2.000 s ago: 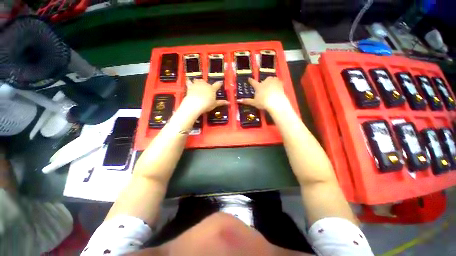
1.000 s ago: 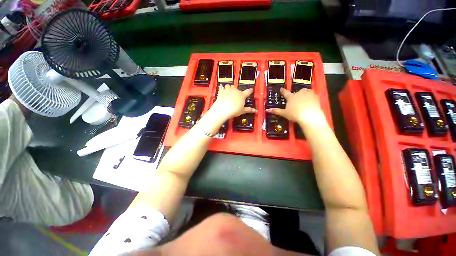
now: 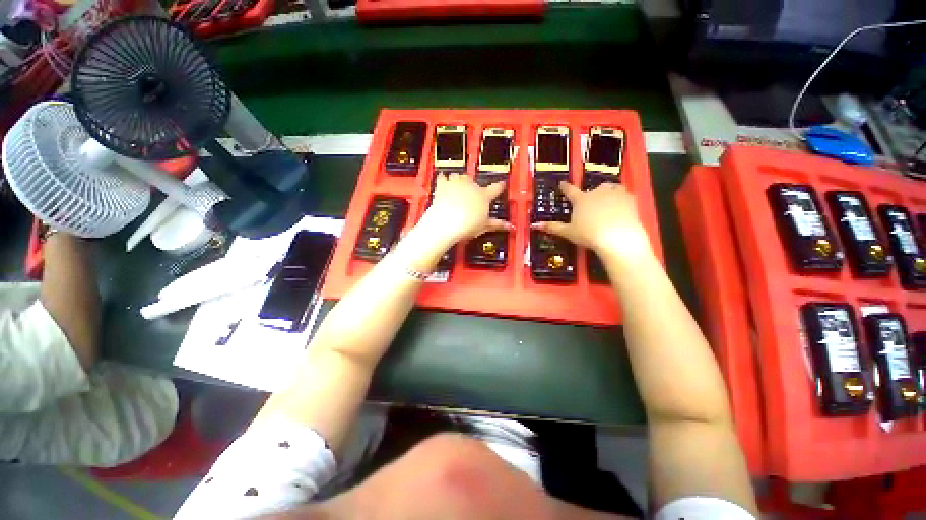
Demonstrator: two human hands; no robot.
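Observation:
A red phone tray (image 3: 477, 298) lies in front of me. Several flip phones stand open in its back row, with gold-framed screens (image 3: 551, 148) and dark keypads (image 3: 550, 201). A closed black flip phone (image 3: 405, 147) is at the back left, and others such as this closed phone (image 3: 382, 228) lie in the front row. My left hand (image 3: 462, 208) rests over the keypads left of centre, thumb and fingers spread. My right hand (image 3: 601, 215) rests over the keypads on the right, fingers spread. Both partly cover the phones; neither grips one.
Stacked red trays (image 3: 756, 427) with labelled phones stand at the right. At the left are a black fan (image 3: 152, 89), a white fan (image 3: 71, 168), and a smartphone (image 3: 299, 279) on white paper (image 3: 208, 345). Another person's arm (image 3: 69, 295) is at the left edge.
The camera view has shifted since the earlier frames. Both hands stay over the open phones' keypads, with small finger shifts. The other person's forearm now shows below the white fan.

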